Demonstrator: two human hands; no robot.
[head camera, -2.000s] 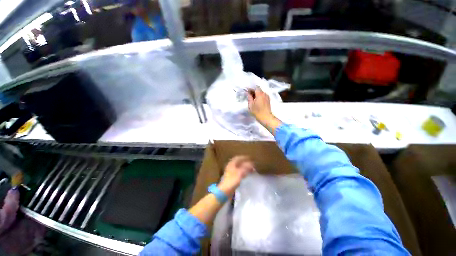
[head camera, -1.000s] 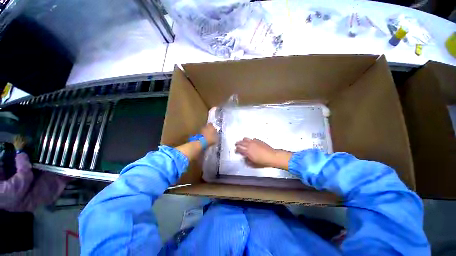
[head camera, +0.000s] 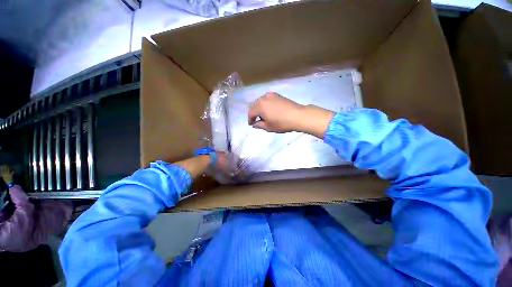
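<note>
An open brown carton (head camera: 297, 33) stands in front of me. In it lies a flat silver-white unit (head camera: 303, 148) with white foam (head camera: 218, 120) along its left end. A clear poly bag (head camera: 227, 89) is bunched up at the left end and spreads over the unit's lower left. My left hand (head camera: 224, 163), with a blue band at the wrist, is at the unit's lower left corner, blurred, partly behind the film; its grip cannot be made out. My right hand (head camera: 275, 112) is over the unit's upper left part with its fingers curled; whether it pinches film is unclear.
A roller conveyor (head camera: 64, 146) runs on the left, with a dark green board (head camera: 120, 140) beside the carton. A white bench (head camera: 92, 45) lies behind. Another carton (head camera: 488, 89) stands at the right. A person's pink sleeve (head camera: 33, 216) shows at the lower left.
The view has moved closer over the carton. My left hand has gone down to the unit's lower left corner. My right hand has curled its fingers and sits higher over the unit. More loose film shows.
</note>
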